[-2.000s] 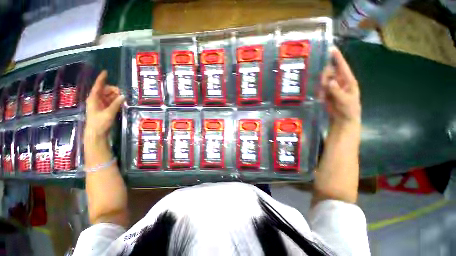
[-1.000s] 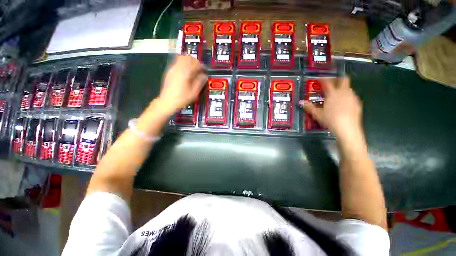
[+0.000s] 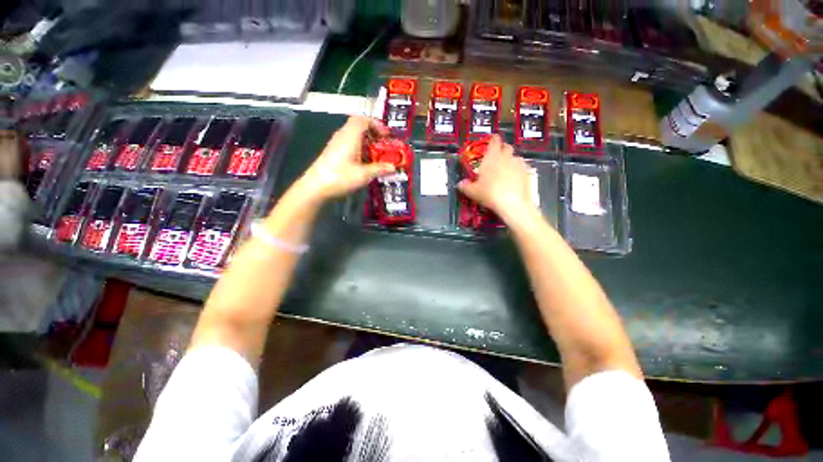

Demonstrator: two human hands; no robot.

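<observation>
A clear blister tray [image 3: 617, 242] lies in front of me. Several keypad phones [image 3: 532, 115] lie face down in its back row, red tops away from me. My left hand [image 3: 341, 161] grips a face-down phone [image 3: 393, 194] at the front row's left end; red parts show at its fingers, and how many phones it holds is unclear. My right hand [image 3: 499, 182] is closed around red phone parts at the middle front pocket and hides most of them. Pale slips [image 3: 586, 193] lie in front pockets without phones, one between my hands, others to the right.
At left, another tray [image 3: 171, 184] holds phones face up, with more trays beyond. A person's sleeve [image 3: 13, 244] shows at the far left edge. Behind are a white board [image 3: 239, 66], a brown board [image 3: 623, 112] and a bottle [image 3: 697, 117] at right rear.
The tray went from being held up in both hands to lying further back on the mat. Phones have left right-hand front pockets, baring the slips. My right hand has moved left and grips phone parts.
</observation>
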